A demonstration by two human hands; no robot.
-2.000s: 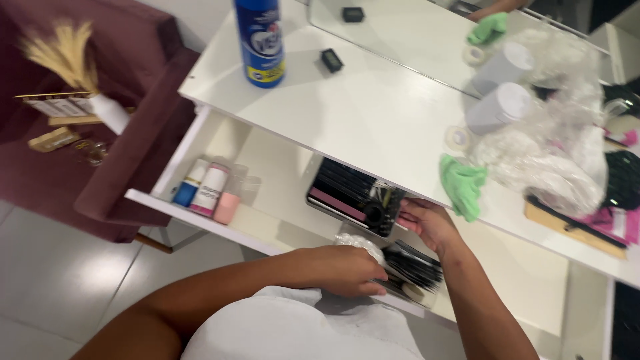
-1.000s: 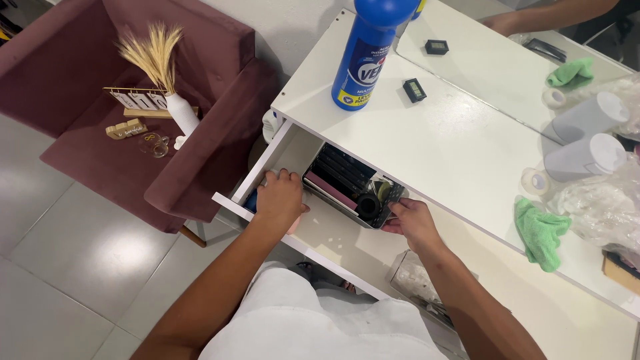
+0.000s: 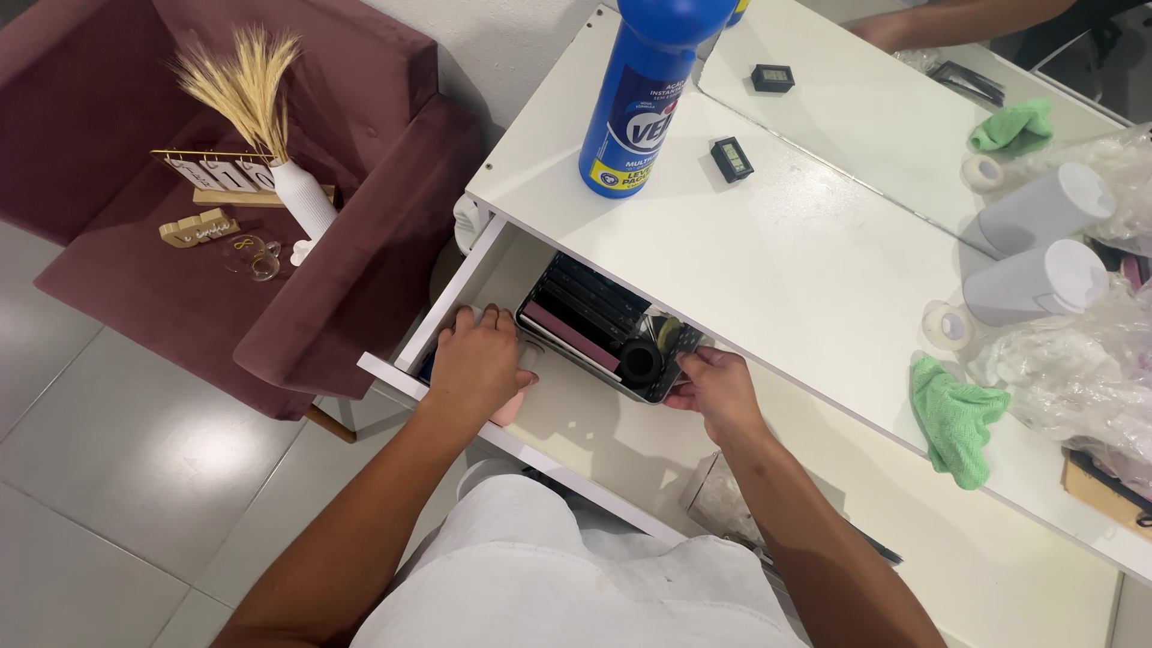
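An open white drawer holds a dark perforated organizer basket with black cases, a mauve case and a round black item inside. My right hand grips the basket's right end, fingers curled at its edge. At the drawer's left end my left hand lies over small bottles, covering most of them; a pink bottle shows beneath its palm. Whether the left fingers grip a bottle cannot be told. A clear container with a crumpled plastic bag sits in the drawer, partly behind my right forearm.
On the white dresser top stand a blue spray bottle, a small digital meter, a white cylinder, a tape roll, a green cloth and plastic bags. A mirror rises behind. The maroon armchair is at the left.
My left hand has moved left from the drawer's middle to the bottles at its left end. The basket has shifted left within the drawer, my right hand at its right end. The view has swung left.
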